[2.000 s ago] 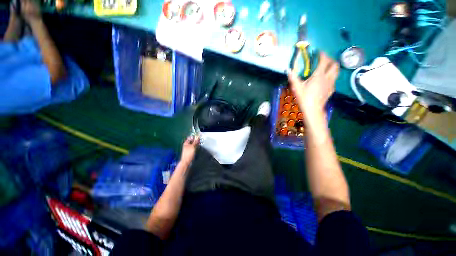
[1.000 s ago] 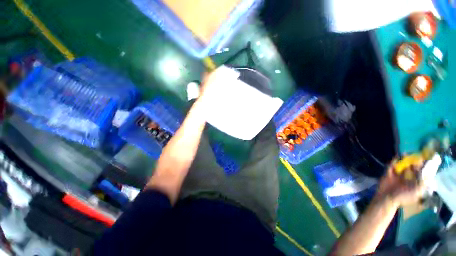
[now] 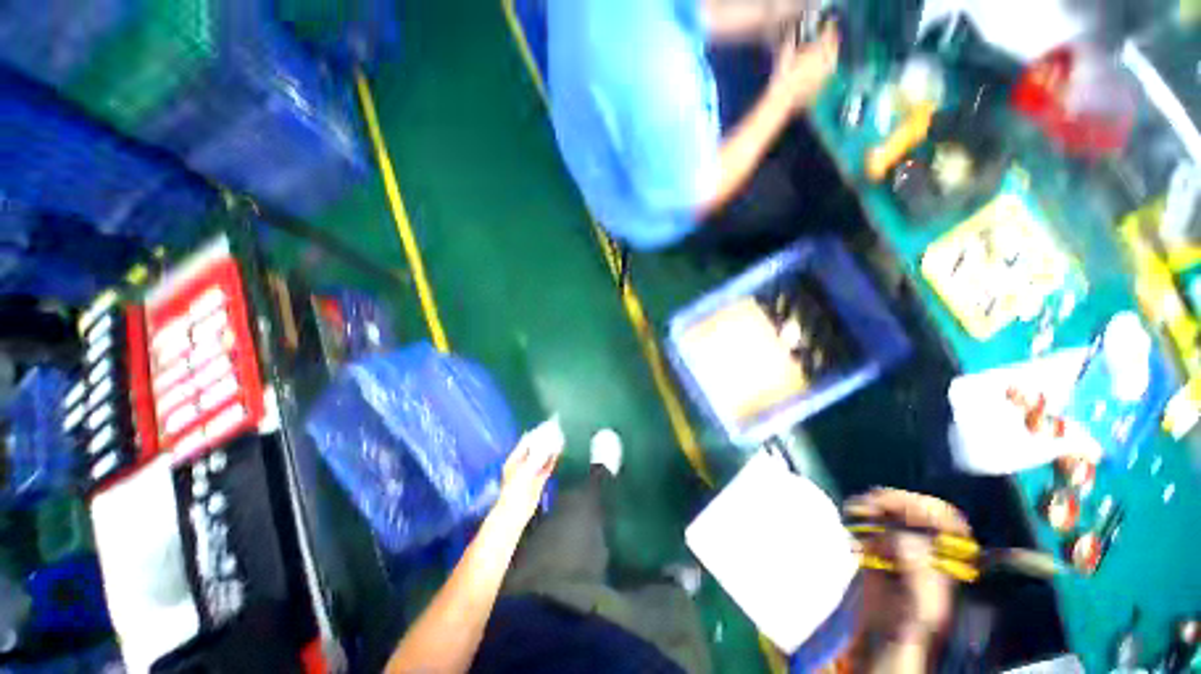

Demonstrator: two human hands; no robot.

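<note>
My right hand [image 3: 909, 573] is at the lower right beside the bench edge, closed around yellow-and-black pliers [image 3: 968, 553]; their tips point right towards the bench. My left hand [image 3: 531, 458] is stretched forward over the floor, left of centre. A small pale patch shows at its fingertips, too blurred to tell whether it is held. A flat white sheet [image 3: 774, 550] lies low, just left of my right hand. Several round orange-rimmed parts [image 3: 1064, 508] are on the teal bench beyond the pliers.
A person in blue [image 3: 632, 125] works at the bench ahead. A blue crate [image 3: 698, 375] with tan cardboard stands below the bench edge. A yellow parts tray [image 3: 938, 279] sits on the bench. Blue crates [image 3: 408, 441] and a red-and-black printed box [image 3: 204, 362] are at left.
The view has swung, bringing the coworker and the printed box into sight. My right hand with the pliers appears off the bench edge. My left hand is now away from the white sheet.
</note>
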